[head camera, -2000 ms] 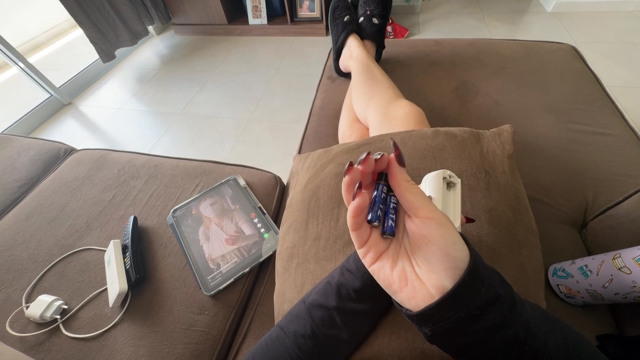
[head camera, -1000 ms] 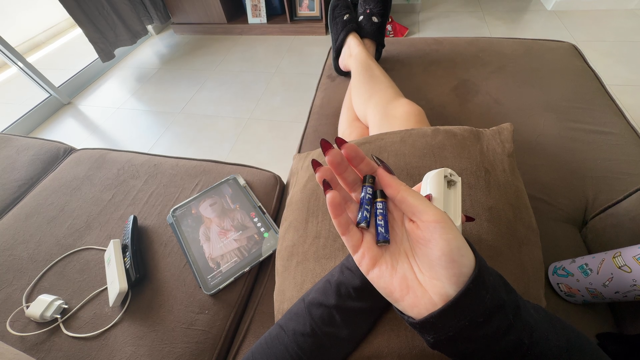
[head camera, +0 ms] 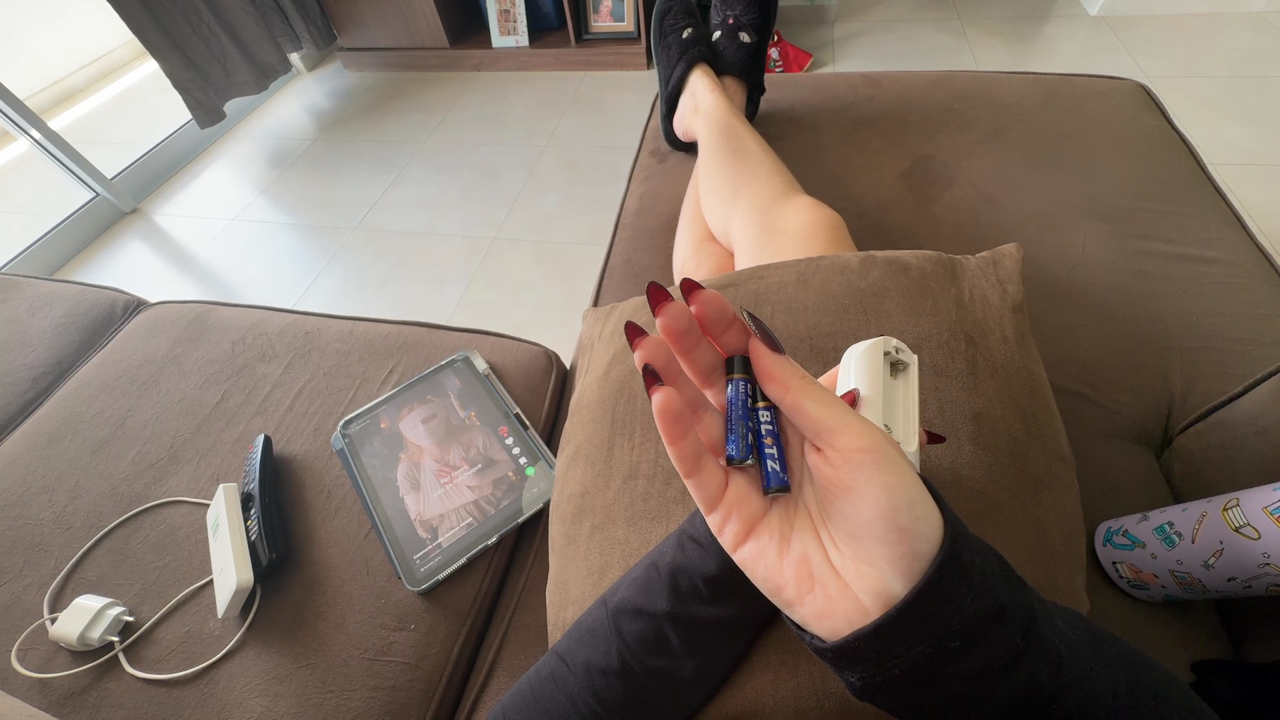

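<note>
My right hand, palm up with long dark red nails, holds two blue cylindrical batteries on its palm and lower fingers. They lie side by side, and the thumb reaches over beside their upper ends. Behind the right wrist, my left hand is mostly hidden; nail tips show on both sides of a white plastic device that it holds. The device stands upright, with a recess and metal spring contacts facing me. Both hands are above a brown cushion on the lap.
Left on the brown sofa lie a tablet in a case, a black remote control, a white box-shaped device and a corded white plug adapter. A patterned lilac cylindrical object lies right. Crossed legs extend ahead.
My right hand has opened from a curled grasp around the batteries, its fingers extending to the left and the batteries now lower on the palm. The left hand's device has stayed in place.
</note>
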